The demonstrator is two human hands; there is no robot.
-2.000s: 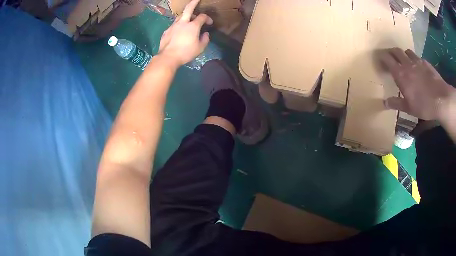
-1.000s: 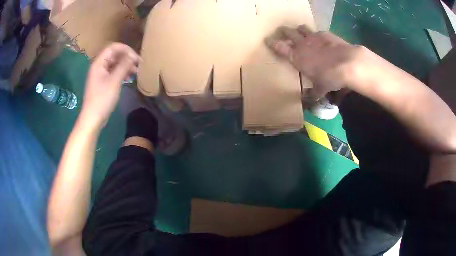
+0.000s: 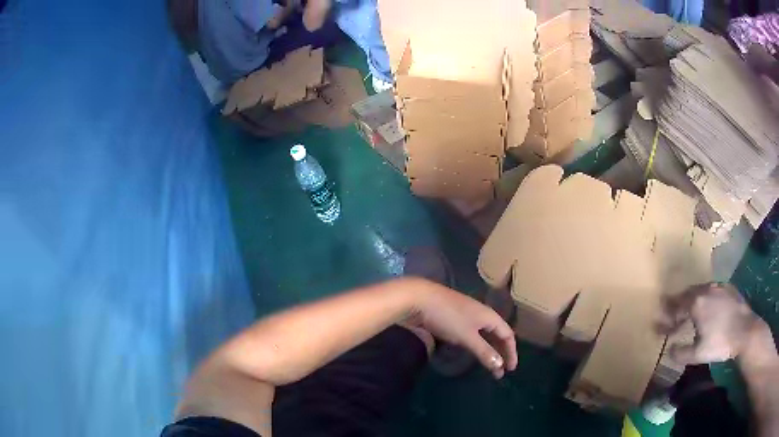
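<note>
A flat die-cut blank [image 3: 589, 247] with slots and rounded flaps lies on top of the work pile at the right. My left hand [image 3: 470, 329] is over the floor just left of the pile's near edge, fingers apart and slightly curled, holding nothing. My right hand [image 3: 713, 324] is blurred at the right edge of the top blank, fingers bent; whether it grips the blank cannot be told. Beyond the pile stand stacked formed boxes [image 3: 453, 128], with a second row of them [image 3: 565, 81] to their right.
A water bottle [image 3: 316, 186] stands on the green floor. A blue sheet [image 3: 102, 222] covers the left side. Bundled blanks [image 3: 717, 115] lean at the upper right. Another person [image 3: 235, 34] is at the top left, near loose cardboard [image 3: 278, 81]. Yellow tape [image 3: 630, 425] shows at the bottom.
The view has tilted up, bringing the formed boxes and bundled blanks into sight. My left hand has come back toward me, to the pile's near left side. My right hand has shifted to the blank's right edge.
</note>
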